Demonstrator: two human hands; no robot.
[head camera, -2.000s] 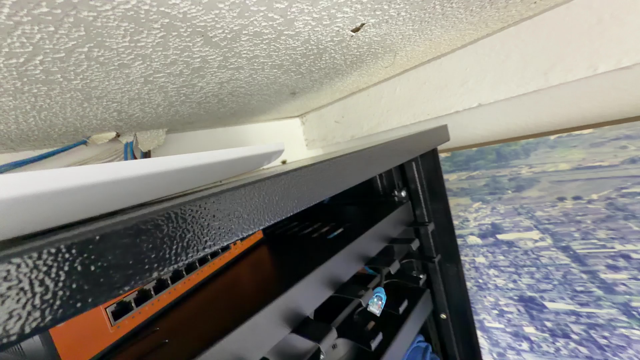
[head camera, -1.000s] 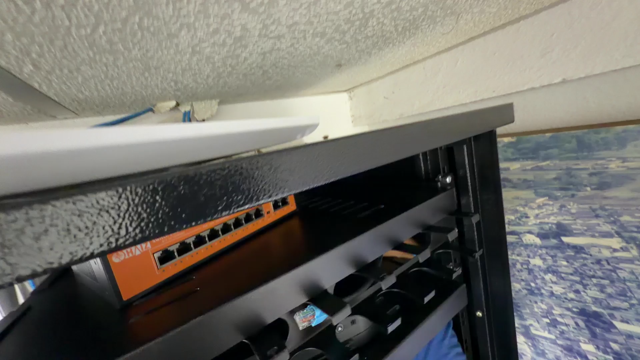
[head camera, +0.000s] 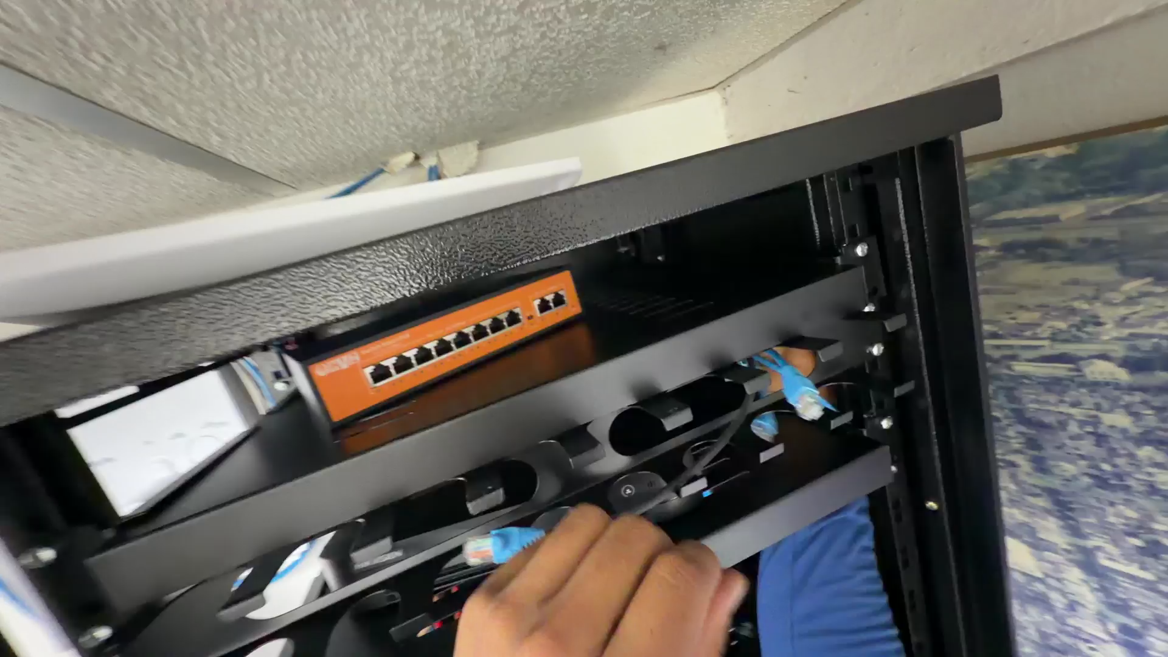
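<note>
My left hand (head camera: 602, 584) is at the bottom centre, back toward the camera, fingers curled around a blue network cable (head camera: 511, 545) whose clear plug sticks out to the left. A dark cable (head camera: 721, 447) runs from the cable manager down behind this hand. My right arm, in a blue sleeve (head camera: 826, 584), reaches up behind the lower bar; fingertips of my right hand (head camera: 800, 358) show through the manager's opening, at blue network cables (head camera: 794, 388) with a clear plug. The rest of that hand is hidden. An orange-fronted network switch (head camera: 456, 342) sits on the shelf above.
The black rack's top edge (head camera: 639, 196) slopes across the view below a textured ceiling. A black cable manager with hooks (head camera: 675, 412) spans the rack. A white box (head camera: 164, 438) stands left of the switch, and a white panel (head camera: 365, 219) lies on top. An aerial picture (head camera: 1077, 411) hangs at right.
My left hand has come into view at the bottom with a blue plug. Fingertips and blue cables now show at the manager's right opening. The view has shifted, showing more of the rack.
</note>
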